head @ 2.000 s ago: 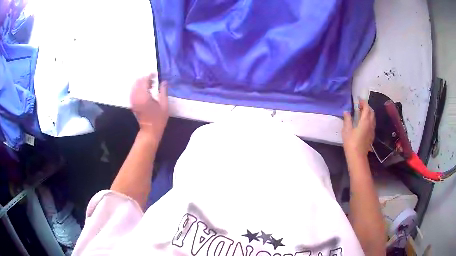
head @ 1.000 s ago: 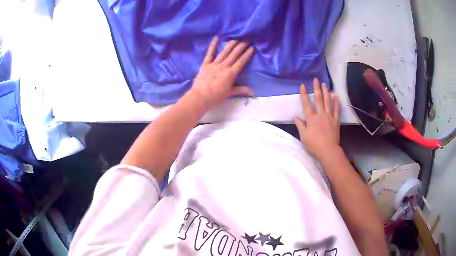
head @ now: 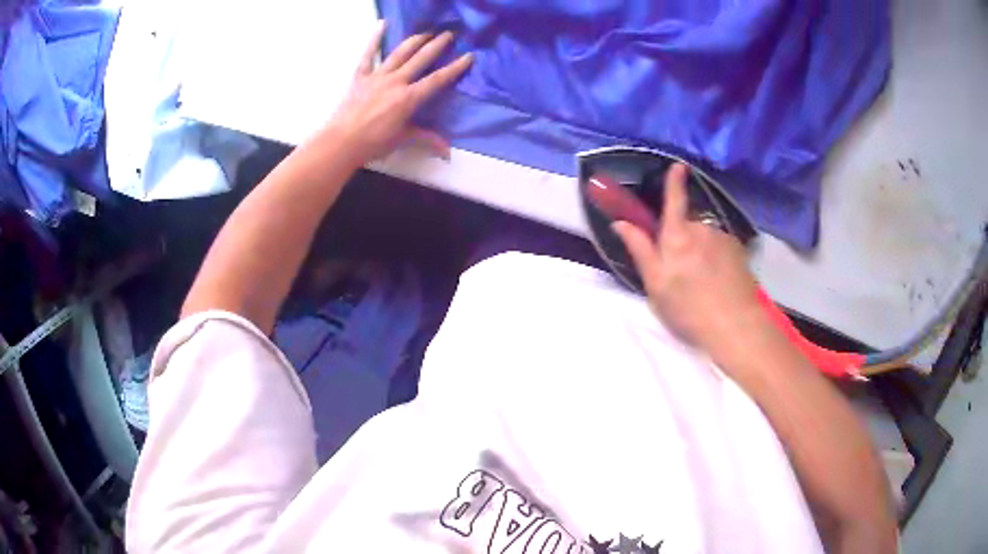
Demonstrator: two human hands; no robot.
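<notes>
A blue-purple jacket (head: 650, 81) lies wrinkled on the white pressing table (head: 488, 186), its hem band (head: 509, 132) along the table's near edge. My left hand (head: 388, 103) lies with fingers spread on the jacket's left lower corner. My right hand (head: 693, 260) is on the dark red handle of the iron (head: 620, 206). The iron's dark body with a pale rim overlaps the right part of the hem band and the table edge. Whether its soleplate touches the cloth cannot be told. The jacket's top is out of view.
A red-orange hose sleeve (head: 813, 344) runs from the iron into a grey line at the right. Blue garments (head: 54, 97) with a white tag hang at the left. More blue cloth (head: 347, 357) shows below the table. Dark specks mark the table at the right.
My right hand has moved from the bare table edge to the iron, which has moved left onto the hem. My left hand has moved from the hem's middle to its left corner.
</notes>
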